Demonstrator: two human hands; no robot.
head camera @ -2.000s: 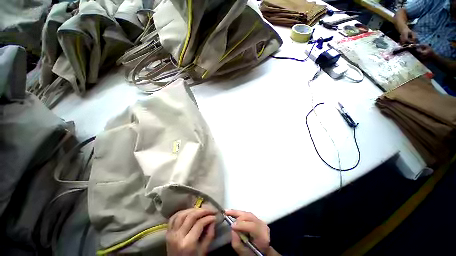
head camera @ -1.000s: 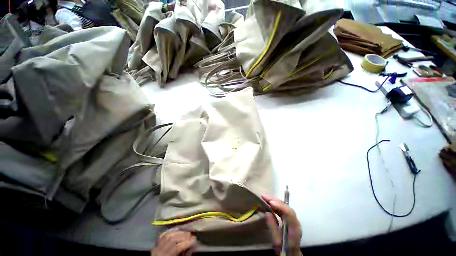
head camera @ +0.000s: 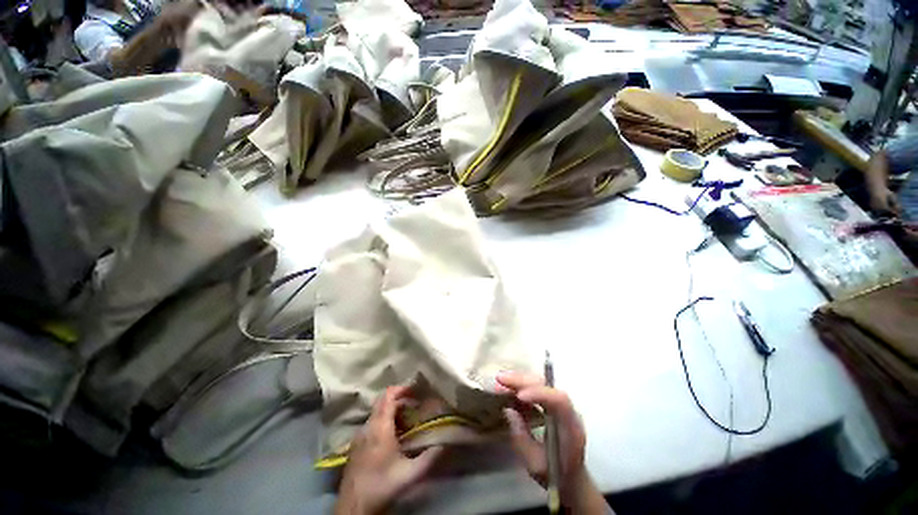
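A beige tote bag lies on the white table in front of me, its straps to the left. Its yellow zipper runs along the near edge. My left hand is at the near edge, fingers on the fabric beside the zipper, thumb apart. My right hand holds a slim pen-like tool, tip pointing up and away from the fabric; its fingertips touch the bag's right near edge. Part of the zipper is hidden by my left hand.
Beige bag heaps lie left and behind. A tape roll, a black adapter, a dark corded tool, a stained board and brown stacks are right. People's arms show at both far sides.
My left hand has moved up and right onto the zipper edge. My right hand has shifted slightly, still with the tool. The near edge is now bunched. The camera view has also shifted.
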